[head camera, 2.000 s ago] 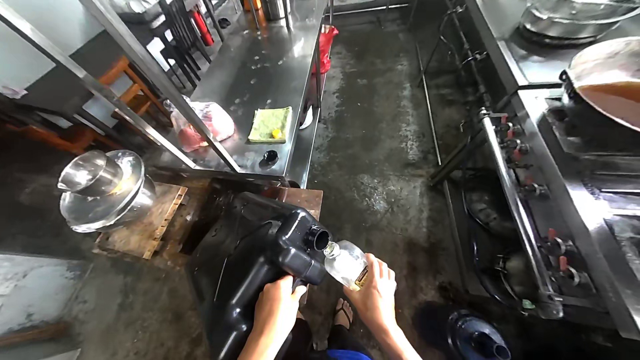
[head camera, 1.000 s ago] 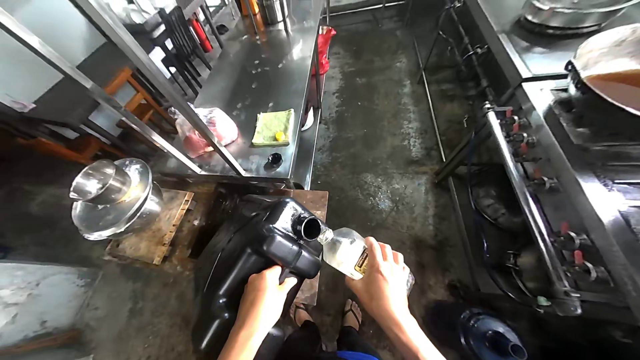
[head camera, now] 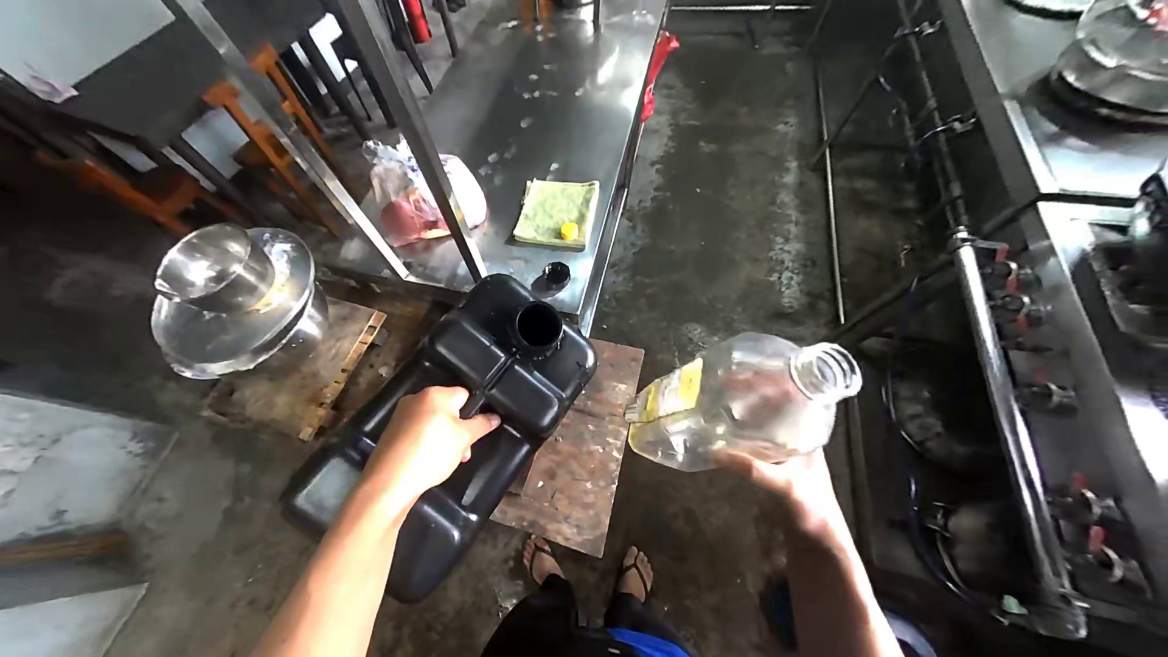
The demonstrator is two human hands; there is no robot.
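Note:
A black plastic jerry can (head camera: pixel 538 383) leans at the centre, its round mouth uncovered and facing up. My left hand (head camera: pixel 436 436) grips the can's moulded handle. To the right, my right hand (head camera: pixel 785 479) holds a clear plastic bottle (head camera: pixel 757 392) from below, its uncapped neck pointing right and slightly up, apart from the can. A yellow label is on the bottle, with a little yellowish liquid seen in its lower part. On the steel table lie a black cap (head camera: pixel 556 273) and a yellow cap (head camera: pixel 569 231), the latter on a folded green cloth (head camera: pixel 547 208).
A plastic bag with reddish contents (head camera: pixel 424 201) sits on the steel table (head camera: pixel 511 100). Metal bowls on a pot (head camera: pixel 228 301) stand on a wooden board at left. A gas stove (head camera: pixel 1077 274) with pipes and valves runs along the right. A rusty board (head camera: pixel 584 456) lies beside the can.
The bottle has moved right, away from the can's mouth, and its neck has turned from facing the can to facing right. The can stands less tipped toward the bottle. My left hand still holds its handle.

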